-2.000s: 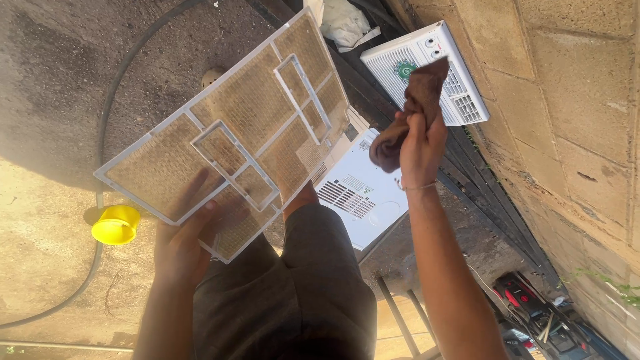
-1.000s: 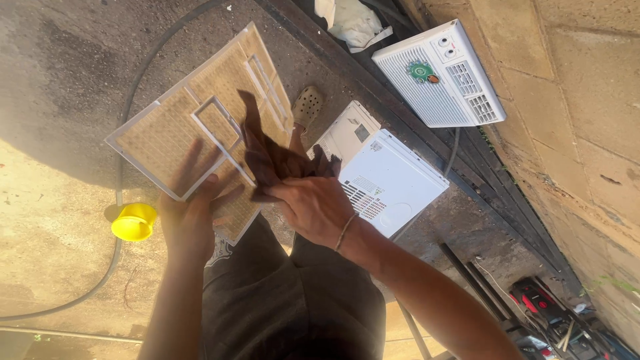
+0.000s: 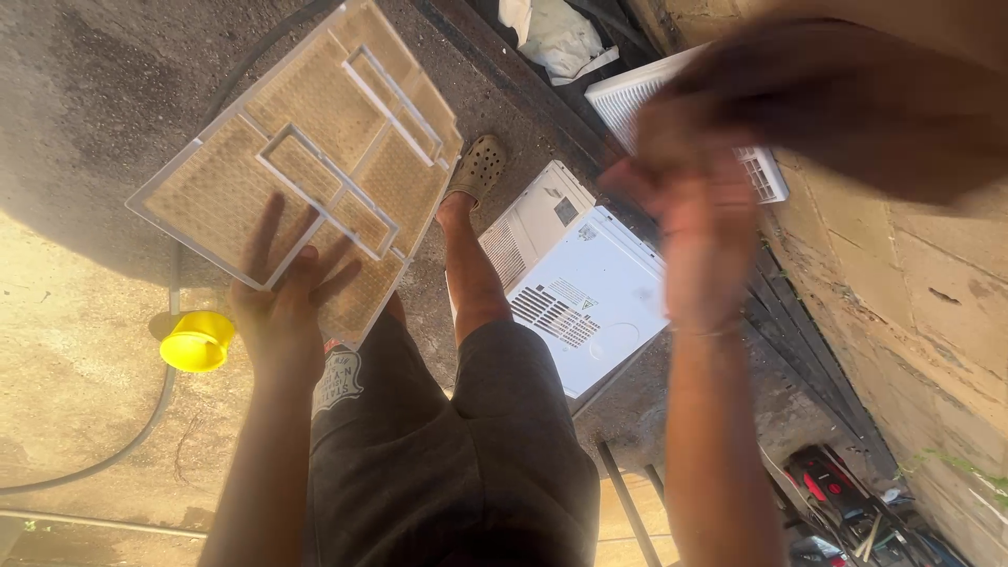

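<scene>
My left hand [image 3: 295,291] holds a mesh filter panel [image 3: 213,185] with a pale plastic frame by its lower edge; the fingers show through the mesh. The panel is tilted above the ground, in front of my legs. On the right, my raised right hand [image 3: 701,213] is blurred by motion and grips a brown cloth [image 3: 850,102], which is swung out toward the wall. Behind that cloth a white louvred panel [image 3: 630,90] is partly hidden. A white vented cover [image 3: 606,299] lies beside my leg, overlapping a cream vented panel [image 3: 543,205].
A yellow plastic container [image 3: 197,342] stands on the ground at left, next to a dark hose [image 3: 161,402]. White crumpled material [image 3: 559,35] lies at the top. A block wall [image 3: 929,315] runs along the right. A red and black machine [image 3: 823,484] sits at lower right.
My right hand and the cloth, over the mesh panel one second ago, have moved off it to the right and up. My left hand still holds the panel.
</scene>
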